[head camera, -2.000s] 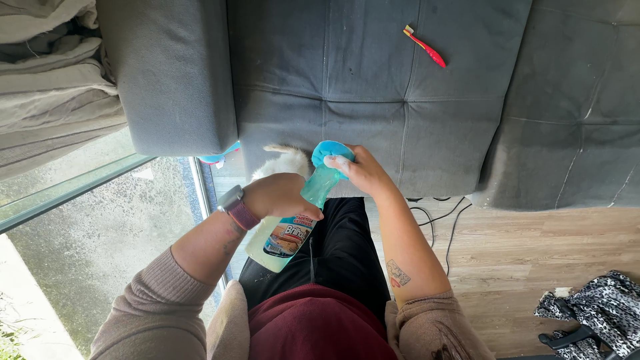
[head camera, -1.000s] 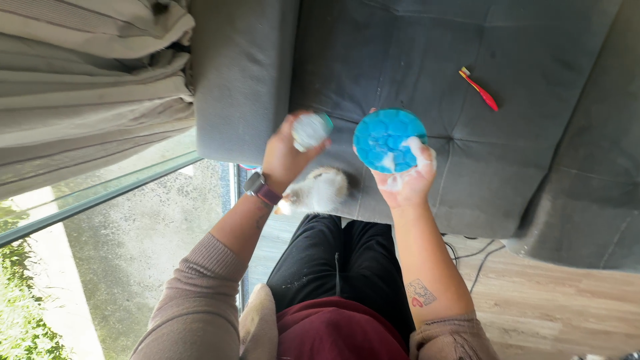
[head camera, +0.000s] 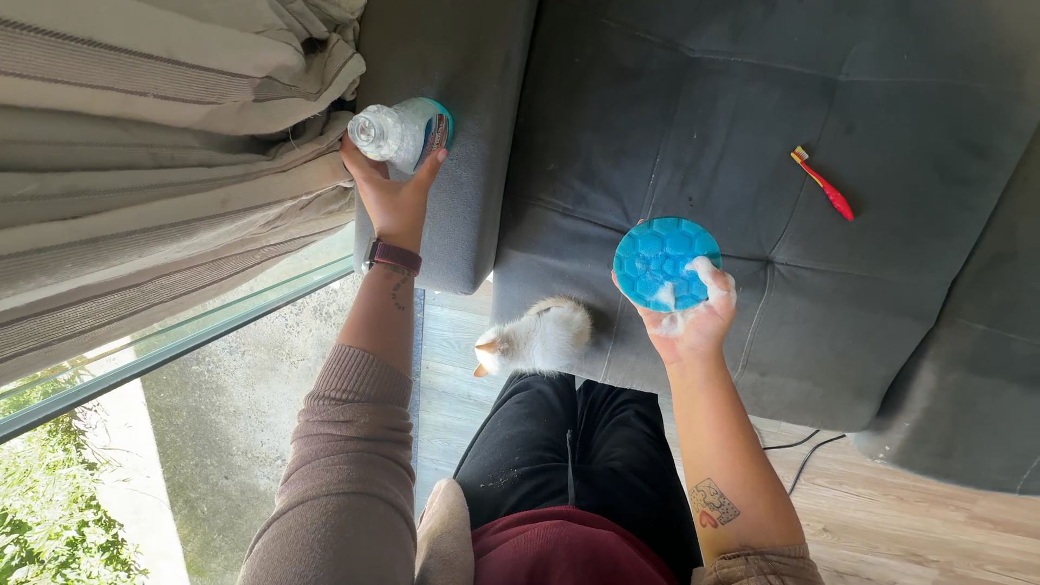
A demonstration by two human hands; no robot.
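My left hand (head camera: 394, 191) grips a clear plastic bottle (head camera: 402, 134) with a label, upright over the sofa's armrest beside the curtain; whether the bottle rests on it, I cannot tell. A round blue sponge pad (head camera: 666, 260) with a hexagon pattern lies in my right hand (head camera: 691, 321), held above the sofa seat. White foam covers my thumb and part of the pad. To the right, a red toothbrush (head camera: 825, 185) with pale bristles lies on the grey sofa cushion (head camera: 731, 138).
A white and tan kitten (head camera: 540, 335) is at the seat's front edge, close to my knees. The grey armrest (head camera: 455, 236) stands at the left, near a striped curtain (head camera: 162, 162) and a glass pane (head camera: 244, 390). Black cables (head camera: 804, 463) lie on the wood floor.
Both hands were together over the bottle and pad; they have since parted. My left hand has carried the bottle left to the armrest. The pad now faces up in my right hand.
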